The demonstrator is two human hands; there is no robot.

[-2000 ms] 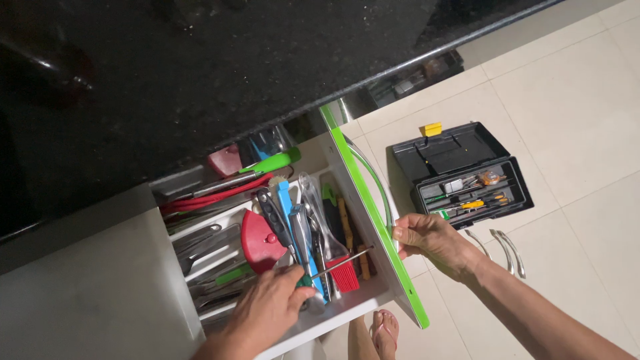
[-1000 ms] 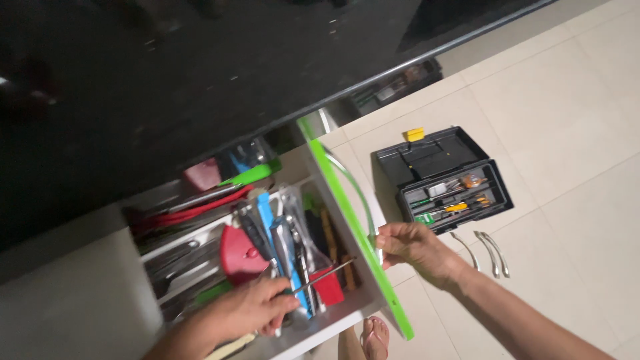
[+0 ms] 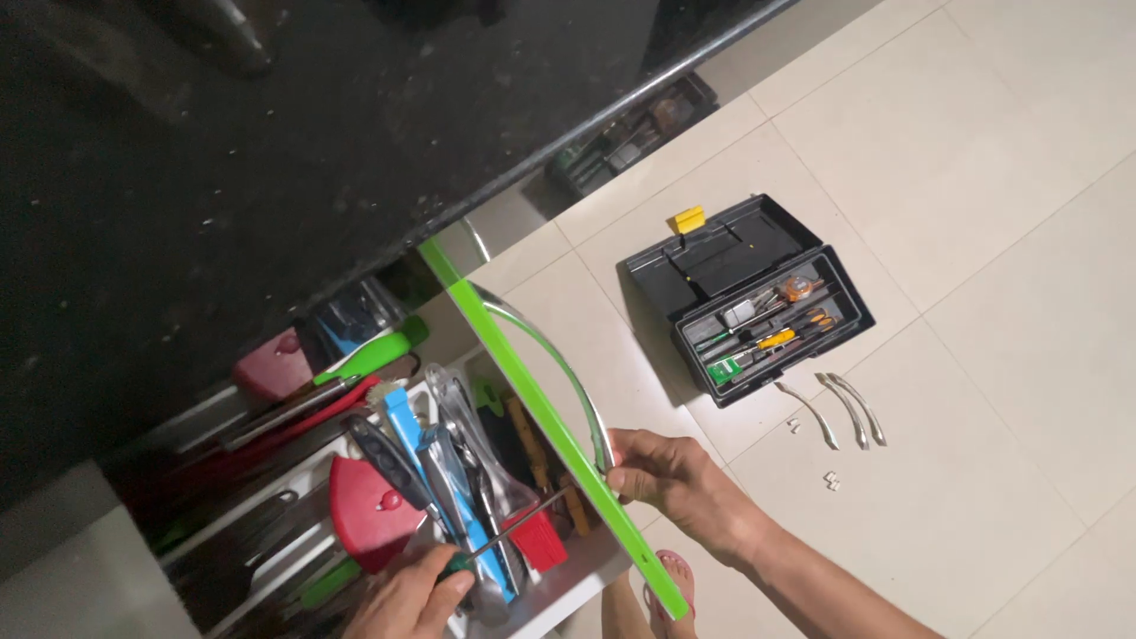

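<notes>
My left hand grips the dark green handle of a screwdriver, whose metal shaft reaches across the drawer to the inner side of the green-edged drawer front. On the outer side, my right hand holds the lower end of a curved metal drawer handle between thumb and fingers, against the front. The screwdriver's tip is too small to make out against the panel. Below the shaft lie a red silicone brush, a blue utensil and a red plastic piece in the open drawer.
On the tiled floor stands an open black toolbox with tools in its tray. Several curved metal handles and small pale pieces lie beside it. A black stone countertop overhangs the drawer. A foot in a sandal is under the drawer front.
</notes>
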